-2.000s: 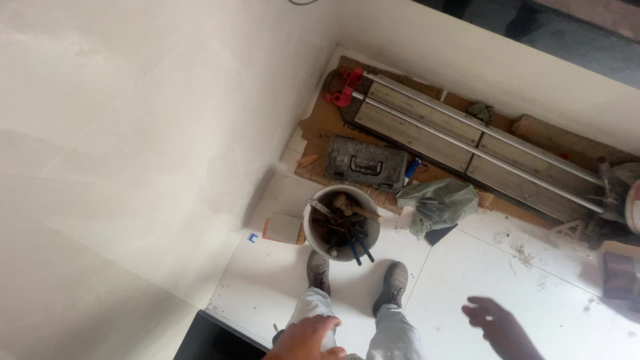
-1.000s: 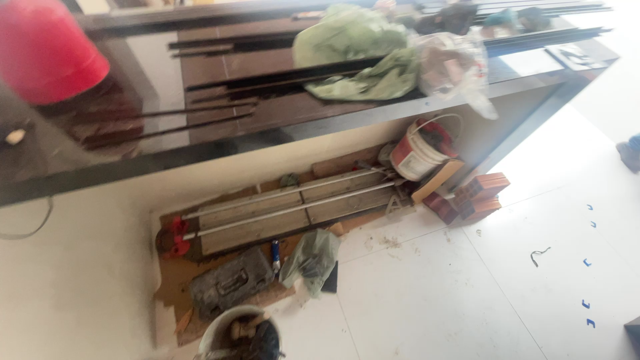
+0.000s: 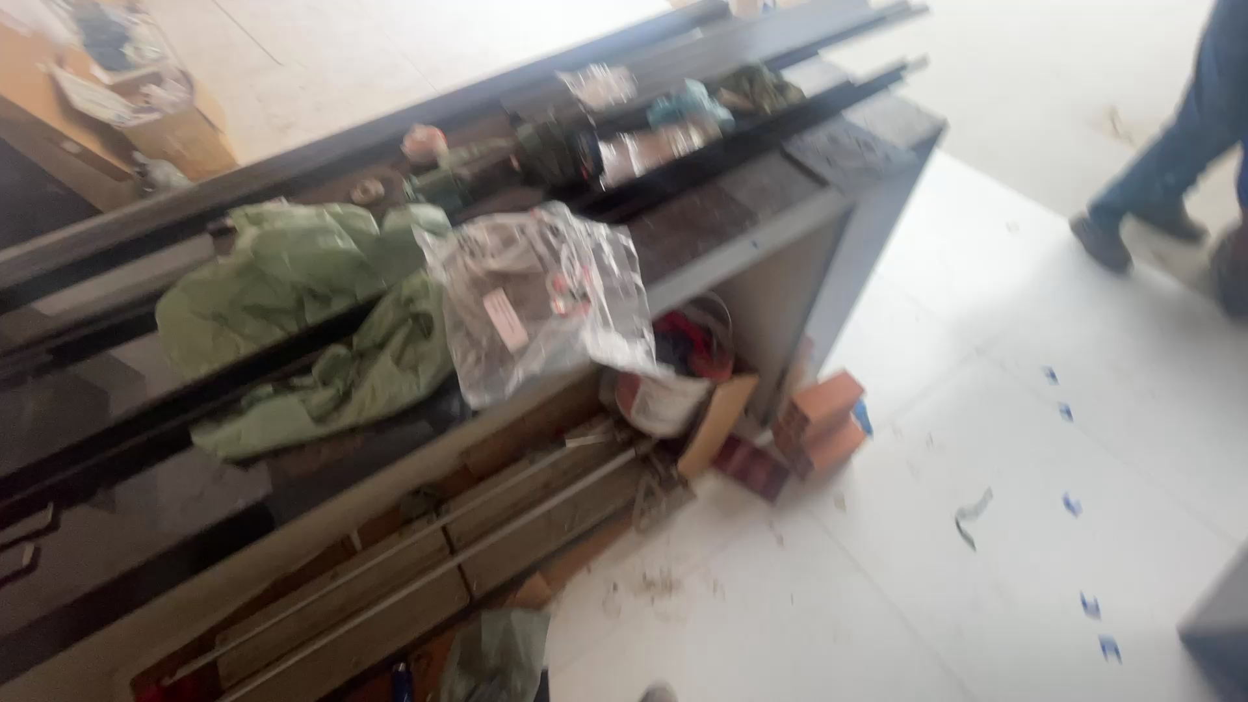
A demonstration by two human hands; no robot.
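Neither of my hands shows in the head view now. A dark countertop (image 3: 721, 219) runs diagonally across the view, with long dark metal profiles (image 3: 322, 156) lying along it. On it lie a crumpled green plastic bag (image 3: 283, 283) and a clear plastic bag (image 3: 536, 292) with things inside. Farther along the top are a teal crumpled piece (image 3: 692, 105) and other small items, blurred. Below the counter stands a white bucket (image 3: 663, 402) with red and dark things in it. The tip of one shoe (image 3: 659, 693) shows at the bottom edge.
Hollow red bricks (image 3: 824, 419) stand by the counter's end. Under the counter lie long boards (image 3: 341, 609) with metal bars and another green bag (image 3: 497, 653). Blue tile clips (image 3: 1072, 504) dot the white floor. A person's legs (image 3: 1170, 146) are at the right; an opened cardboard box (image 3: 175, 127) is upper left.
Both my hands, seen two seconds ago low in the frame, are out of view. The view has swung far up and right, from the floor by my feet to the counter. Another person's legs show at the right.
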